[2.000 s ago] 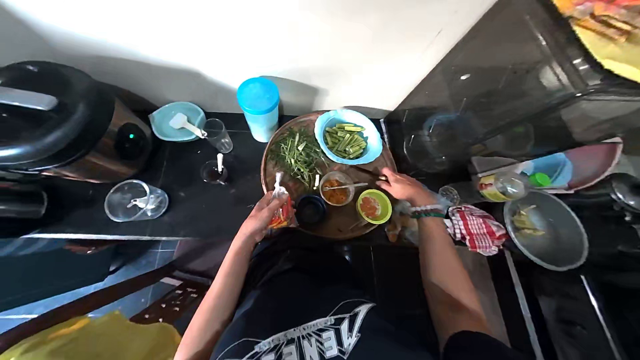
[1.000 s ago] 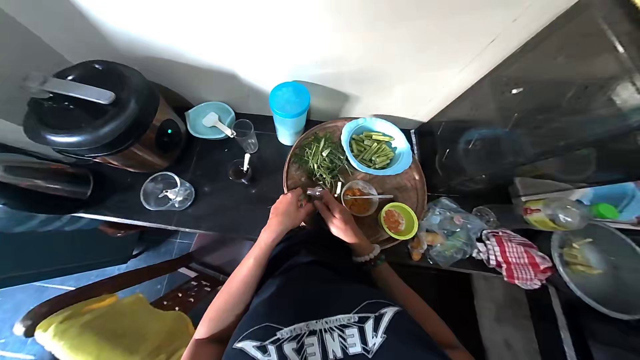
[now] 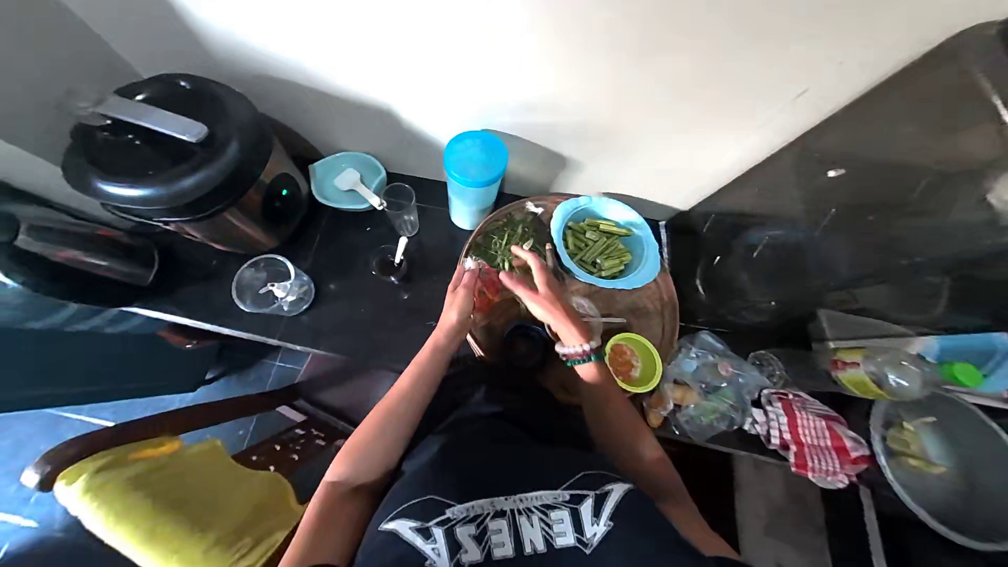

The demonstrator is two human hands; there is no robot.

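Observation:
My left hand [image 3: 458, 303] is at the left rim of a round wooden board [image 3: 657, 295], its fingers against a red and clear plastic packet [image 3: 490, 290]. To the right of it, my right hand [image 3: 543, 293] reaches over the board with fingers spread, close to the chopped green leaves [image 3: 508, 240]. Cut green stalks [image 3: 598, 248] fill a light blue bowl [image 3: 647, 250] at the board's back right. A yellow-green bowl [image 3: 650, 364] of orange-red food sits near the front right. Partly behind my right wrist is a clear bowl [image 3: 587, 309] with a utensil across it. A dark bowl [image 3: 526, 345] stands near my body.
Left of the board stand a blue-lidded container [image 3: 474, 177], a drinking glass [image 3: 401, 211], a small dark jar [image 3: 389, 264], a clear tub [image 3: 273, 285] and a black cooker [image 3: 197, 165]. Rightward lie a plastic bag [image 3: 713, 382], a checked cloth [image 3: 815, 437], a bottle [image 3: 886, 374] and a large basin [image 3: 945, 465].
My hands were together at the board's front left one second ago; now they are apart and farther forward. My right hand was at the board's right side two seconds ago.

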